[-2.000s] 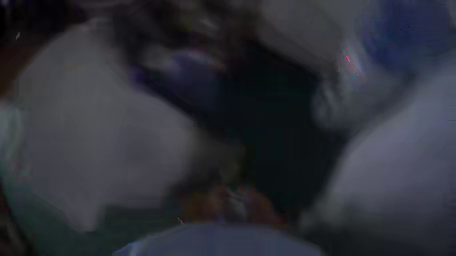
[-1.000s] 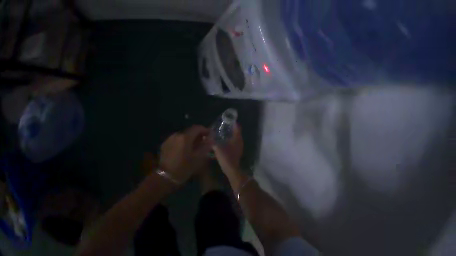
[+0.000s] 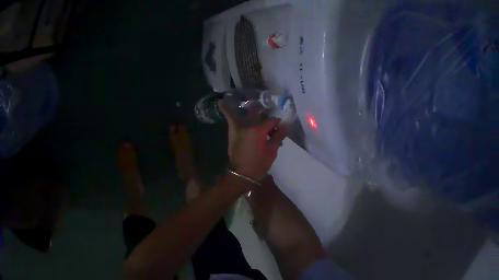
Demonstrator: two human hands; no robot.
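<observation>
A clear plastic bottle [image 3: 241,104] lies sideways in the picture, its upper end at the blue-marked tap [image 3: 283,103] of the white water dispenser [image 3: 342,82]. My right hand [image 3: 232,128] appears wrapped around the bottle from below, largely covered by my left hand. My left hand [image 3: 265,143] crosses over it with its fingertips beside the tap. Dimness and overlap hide whether these fingers press or grip anything. A red light glows near the tap. The water level cannot be made out.
A large blue jug [image 3: 432,104] under clear plastic stands on the dispenser. The red-marked tap [image 3: 275,40] is beside the blue one. A pale bluish plastic-like object [image 3: 27,104] is at the left edge. My legs and feet show on the dark green floor.
My hands and the bottle have moved from in front of me to the dispenser tap. My left hand has left the bottle's side and crossed over my right. The dispenser appears larger and closer.
</observation>
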